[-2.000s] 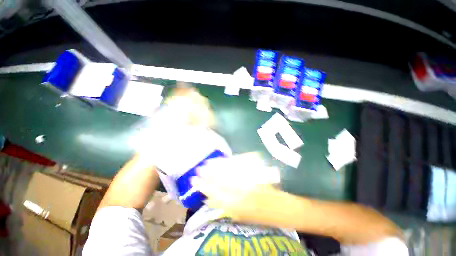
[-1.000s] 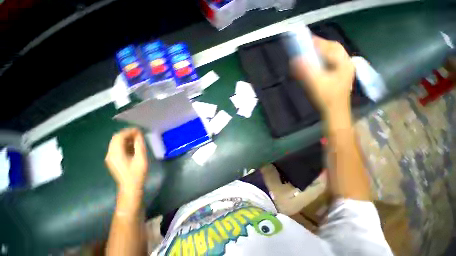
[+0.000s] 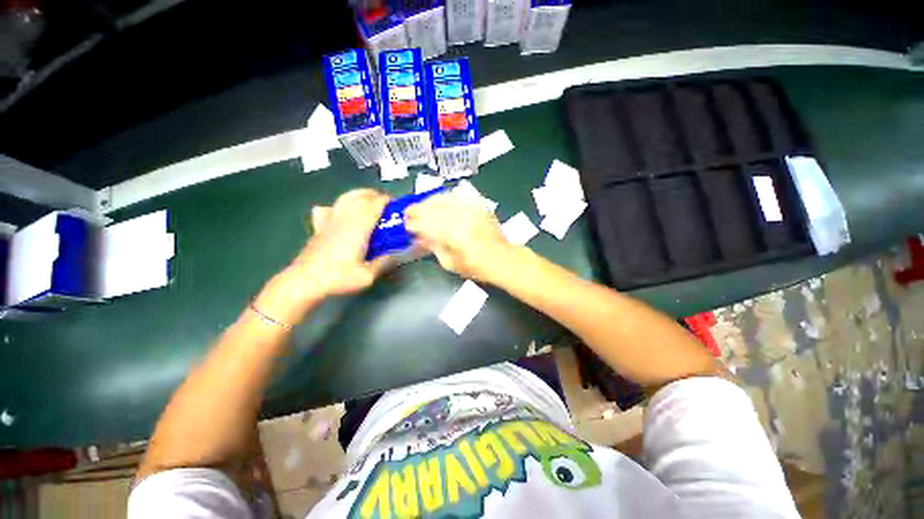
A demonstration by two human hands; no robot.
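A blue retail carton (image 3: 393, 229) lies between my hands at the middle of the green bench. My left hand (image 3: 348, 239) grips its left end. My right hand (image 3: 455, 229) grips its right end. The fingers cover much of the carton, and its contents cannot be seen. The black compartment tray (image 3: 699, 182) lies to the right with mostly empty pockets. One pale pouch (image 3: 817, 205) lies at its right edge, and a small white slip (image 3: 767, 199) lies in a pocket beside it.
Three closed cartons (image 3: 404, 106) stand beyond my hands at the pale rail (image 3: 567, 76). More cartons (image 3: 466, 20) stand on the dark conveyor behind. Open cartons (image 3: 76, 256) with white flaps stand at left. White slips (image 3: 560, 199) lie scattered on the green bench (image 3: 344, 335).
The open carton is now closed up between both hands. My right hand has come back left from over the tray, without the pouch. The view has shifted.
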